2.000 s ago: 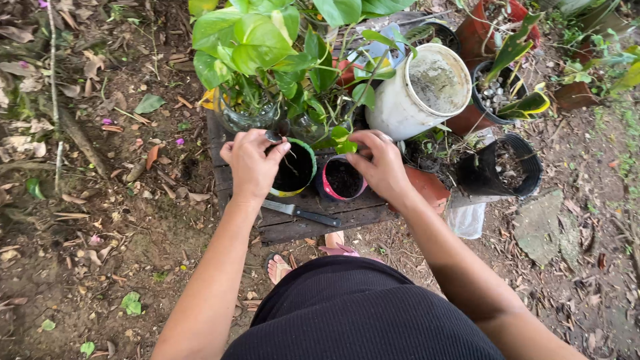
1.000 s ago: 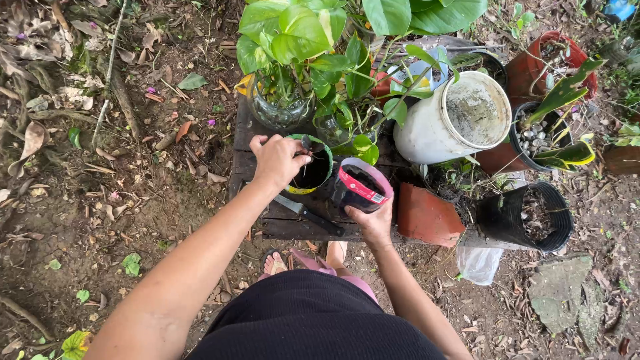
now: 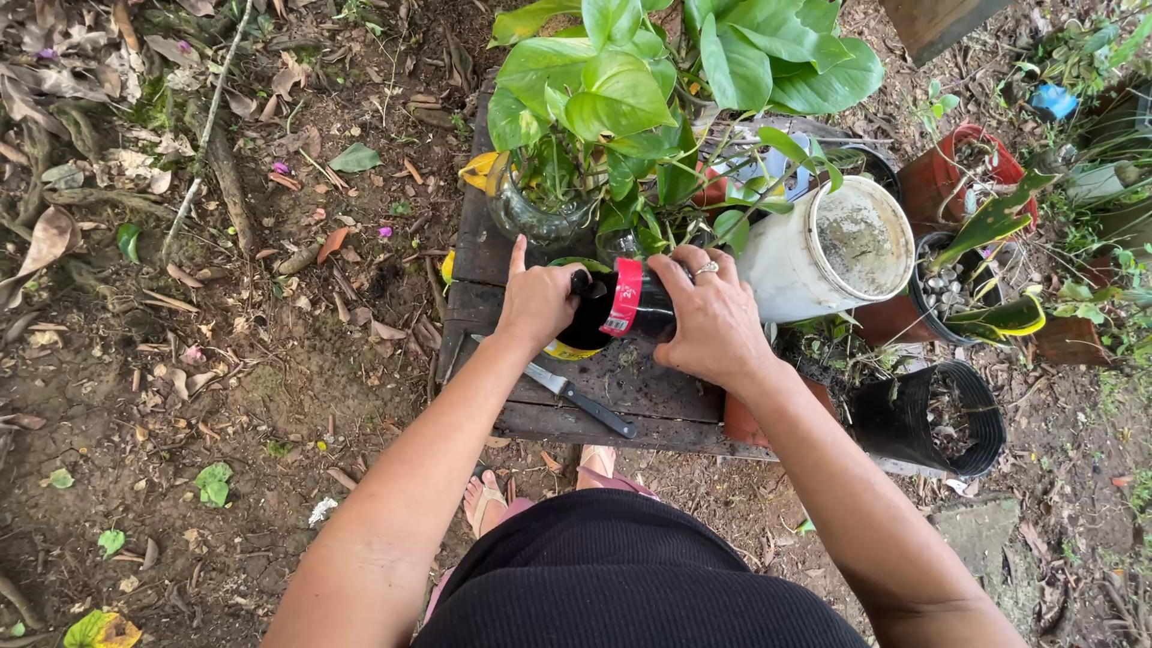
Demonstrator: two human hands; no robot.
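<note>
My right hand (image 3: 715,315) grips a cut plastic bottle cup (image 3: 627,297) with a red label band, tipped on its side so its mouth faces left. That mouth is over a round yellow and green container (image 3: 573,349) with dark soil inside. At the container's left rim, my left hand (image 3: 543,301) holds a small dark object (image 3: 583,283) between thumb and fingers; its kind is hard to make out. Below them a knife with a black handle (image 3: 598,409) lies on the dark wooden table (image 3: 670,387).
Behind my hands stands a glass jar (image 3: 540,216) with leafy pothos (image 3: 621,99). To the right are a white plastic bucket (image 3: 832,252), a terracotta-coloured pot (image 3: 742,418), a black pot (image 3: 909,418) and a red pot (image 3: 954,175). Leaf-strewn ground (image 3: 270,405) borders the table's left side.
My right hand took hold of the cup that stood on the table two seconds ago, then lifted and tipped it toward the yellow and green container. My left hand stays by that container.
</note>
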